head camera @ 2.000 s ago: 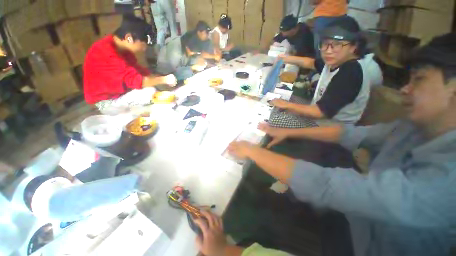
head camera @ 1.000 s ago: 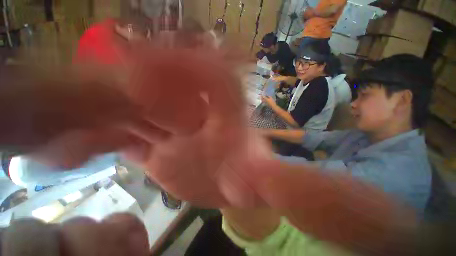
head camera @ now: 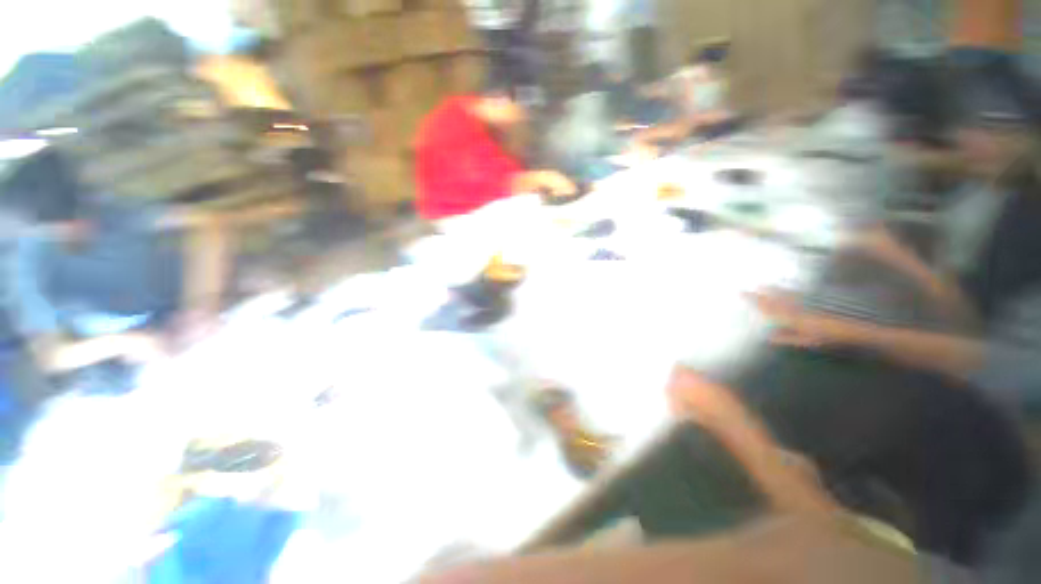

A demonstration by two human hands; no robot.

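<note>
The view is strongly blurred and overexposed. A hand, apparently my right hand [head camera: 713, 411], reaches over the table's near right edge, with a yellow-green sleeve edge behind it. Its fingers are too blurred to read, and no held thing can be made out. A blurred band of skin crosses the bottom edge; I cannot tell whether it is my left arm or hand. A dark and orange-brown bundle, probably the wiring harness [head camera: 574, 434], lies on the white table [head camera: 651, 325], left of the reaching hand and apart from it.
A bright blue thing [head camera: 223, 542] lies at the lower left, near a dark round thing [head camera: 234, 456]. A yellow-and-dark container [head camera: 499, 277] stands further up the table. Another person's hand [head camera: 793, 319] rests at the right edge. People sit along both sides, with brown cartons behind.
The view has swung left, showing more of the table and a person at far left. The large blurred hands that covered the view a second ago no longer block it.
</note>
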